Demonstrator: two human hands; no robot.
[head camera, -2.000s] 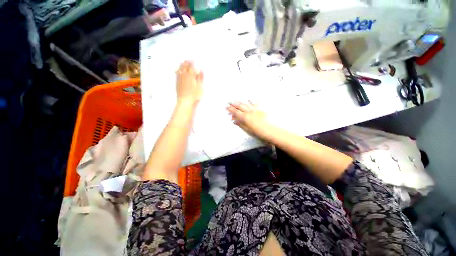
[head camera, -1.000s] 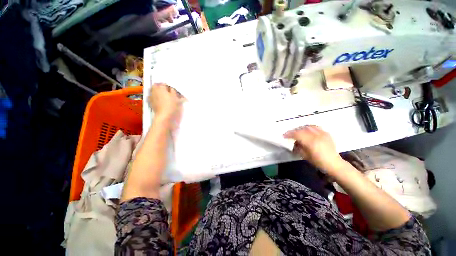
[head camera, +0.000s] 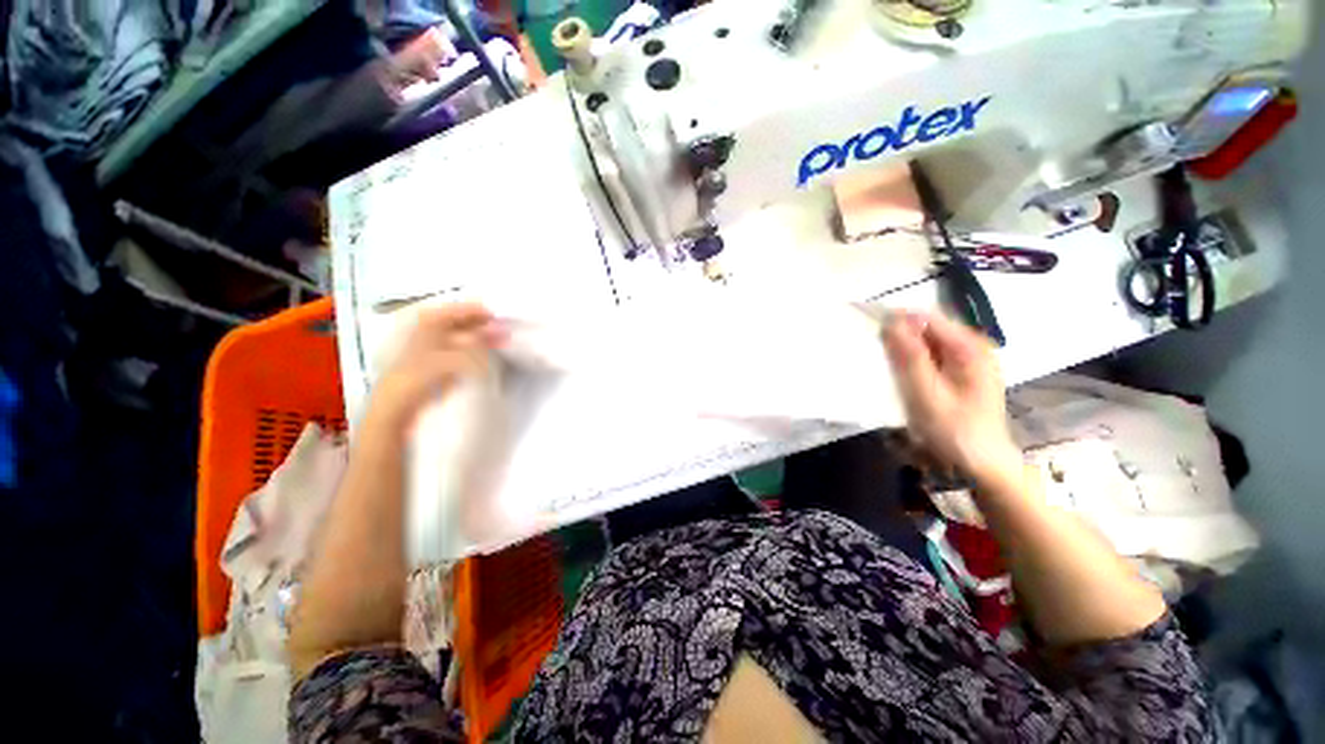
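Observation:
A pale fabric piece is stretched between my hands over the white table and nearly vanishes against it. My left hand, blurred, grips its left end, and cloth hangs down below that hand. My right hand pinches its right end near the table's front edge. The white sewing machine with blue "protex" lettering stands behind the fabric. Its needle area is just beyond the cloth and small.
An orange basket with beige cloth stands left. A tan card, black handle, dark red snips and scissors lie right. Pale marked cloth is piled below the table's right side.
My hands have lifted the fabric from the table and hold it stretched. My left hand has risen with its end; my right hand has closed to a pinch. The view has shifted.

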